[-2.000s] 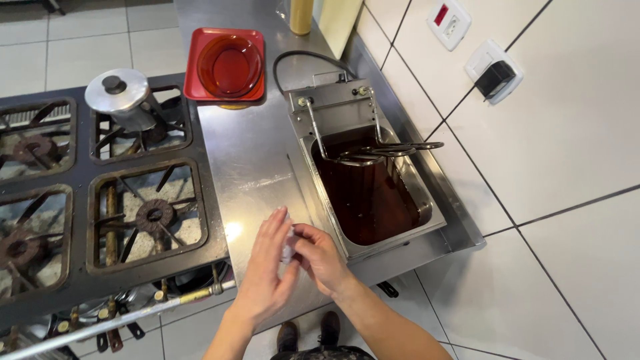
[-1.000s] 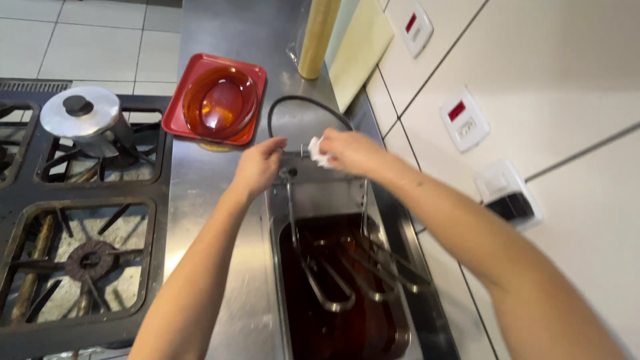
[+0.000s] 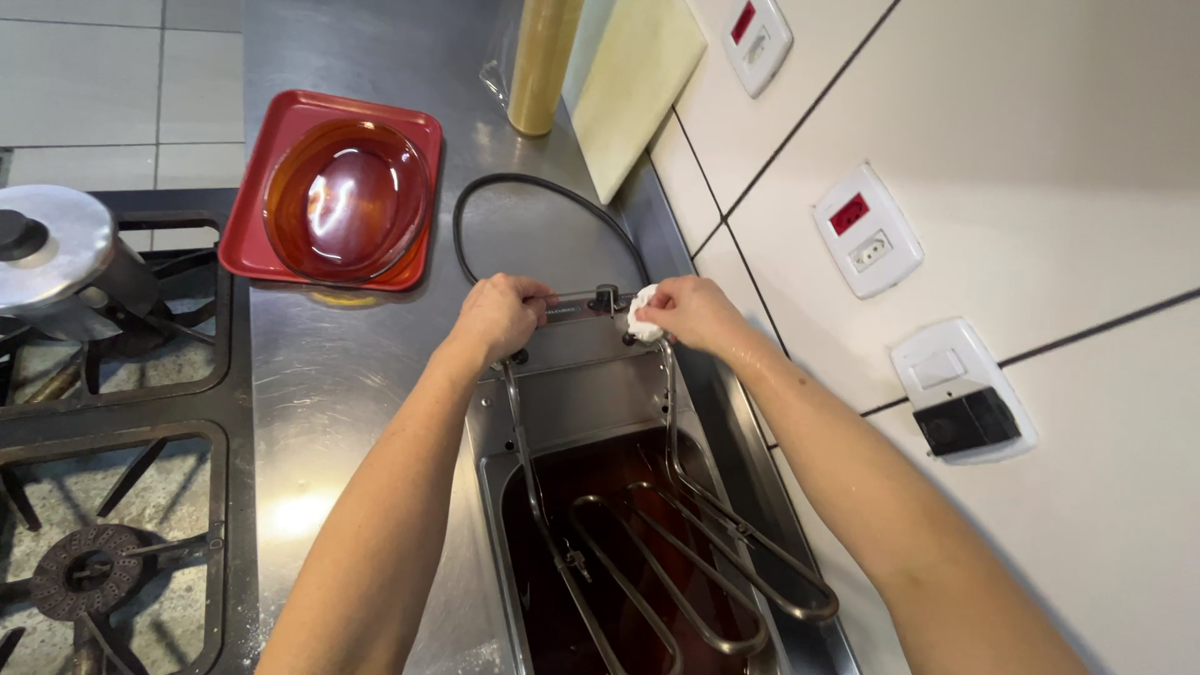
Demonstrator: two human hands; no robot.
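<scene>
My left hand (image 3: pixel 503 317) rests on the left end of the metal control box (image 3: pixel 572 323) of an electric deep fryer, its fingertips at the top edge. My right hand (image 3: pixel 692 314) pinches a crumpled white paper or cloth wad (image 3: pixel 645 314) against the box's right end, beside a black knob (image 3: pixel 606 298). Below, the bent tubular heating element (image 3: pixel 656 562) angles over the fryer's metal tank (image 3: pixel 495 525), which holds dark brown liquid. A black cable (image 3: pixel 539 178) loops behind the box.
A red tray (image 3: pixel 246 225) with an amber glass dish (image 3: pixel 347 202) sits on the steel counter (image 3: pixel 328 375). The gas stove (image 3: pixel 225 487) with an aluminium pot (image 3: pixel 84 267) is at left. A yellowish board (image 3: pixel 633 94), a yellow cylinder (image 3: pixel 546 66) and wall sockets (image 3: pixel 868 231) are near the right.
Two seconds ago my hands were together in front of the fryer; now they are apart at its control box. The view has shifted closer to the fryer.
</scene>
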